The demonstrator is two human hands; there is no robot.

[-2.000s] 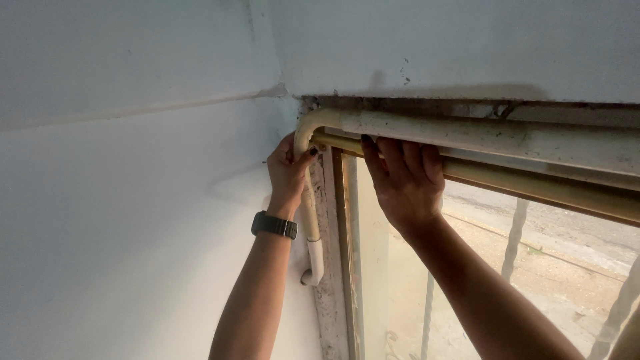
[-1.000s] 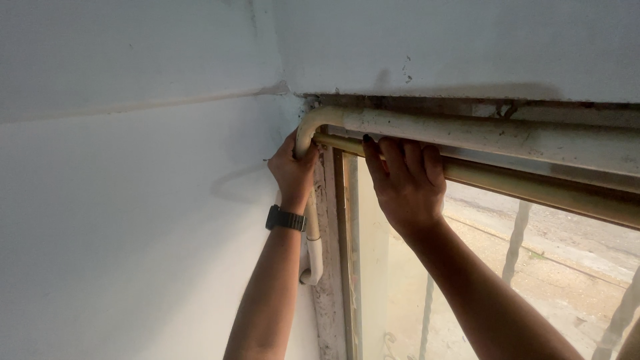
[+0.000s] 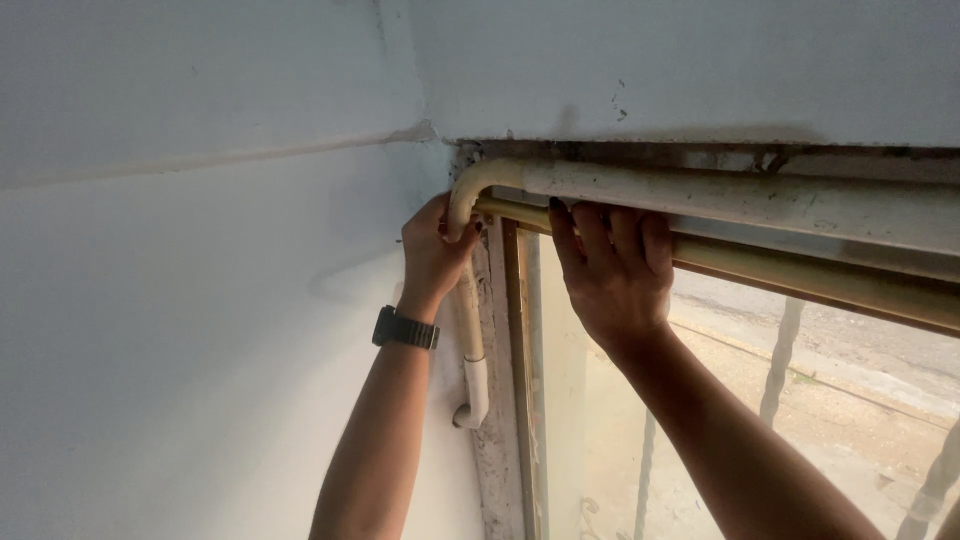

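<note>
A yellowish rod (image 3: 787, 270) runs along the top of the window, just below a thicker, dirty white pipe (image 3: 675, 187). The white pipe bends down at the wall corner and ends in a short white elbow (image 3: 475, 386). My left hand (image 3: 435, 251), with a dark watch on the wrist, is closed around the bent part of the pipe near the rod's left end; its fingertips are partly hidden. My right hand (image 3: 619, 262) grips the yellowish rod from below, its fingers up between the rod and the white pipe.
The white wall (image 3: 225, 337) is close at the left, with a lintel wall (image 3: 675, 67) above the pipes. A brown window frame (image 3: 521, 360) stands below the rod, its glass behind my right forearm. Twisted metal bars (image 3: 780, 360) show beyond the glass.
My left wrist and forearm have shifted slightly to the right and turned since the earliest frame, while the hand stays at the pipe bend. My right hand keeps its place on the rod.
</note>
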